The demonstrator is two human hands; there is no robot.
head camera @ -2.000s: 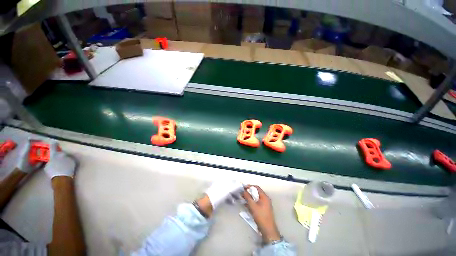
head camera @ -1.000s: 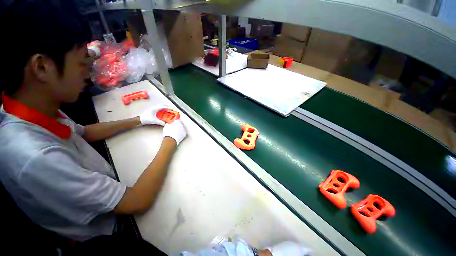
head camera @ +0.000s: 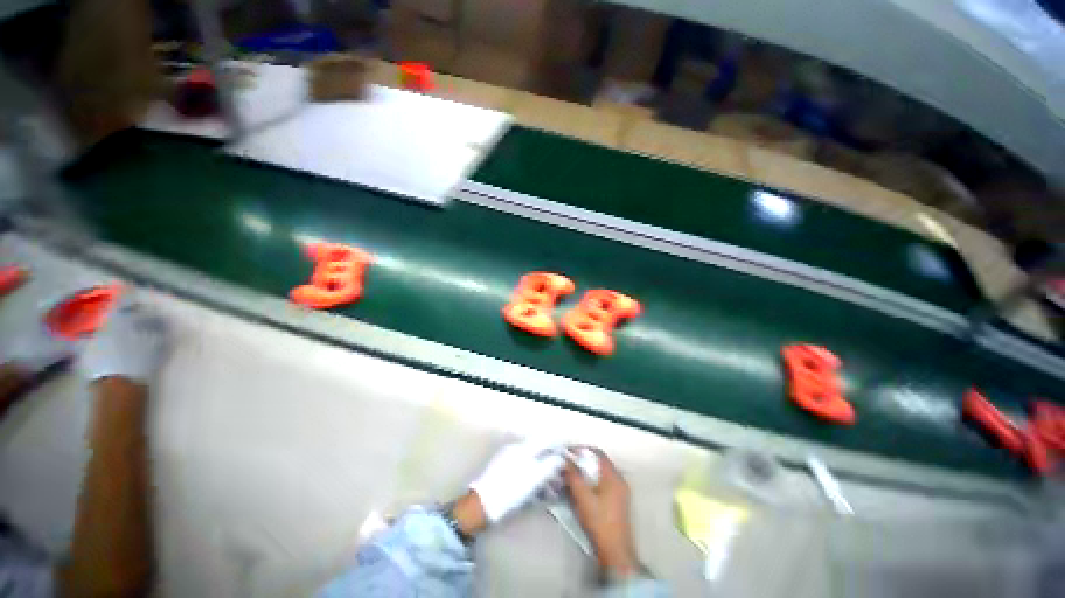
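Observation:
My left hand [head camera: 514,479], in a white glove, is over the bench in front of me. My bare right hand [head camera: 600,500] touches it and holds a small crumpled white wiping cloth [head camera: 586,465] in its fingers. The fingertips of my left hand are blurred, and I cannot tell whether they grip the cloth too. A thin white stick [head camera: 570,526] lies below the hands, partly hidden.
Orange controller shells [head camera: 818,383] lie on the green conveyor belt [head camera: 689,356]. A clear bottle [head camera: 753,470] stands by yellow paper [head camera: 704,514] at right. A white marker [head camera: 830,485] lies beyond. A neighbour's gloved hands [head camera: 123,341] hold an orange shell at left. A white panel [head camera: 362,140] covers the far lane.
The view swung left to the neighbour and is back on the bench. The shells have moved left along the belt, and another shows at right. My hands are still together over the bench.

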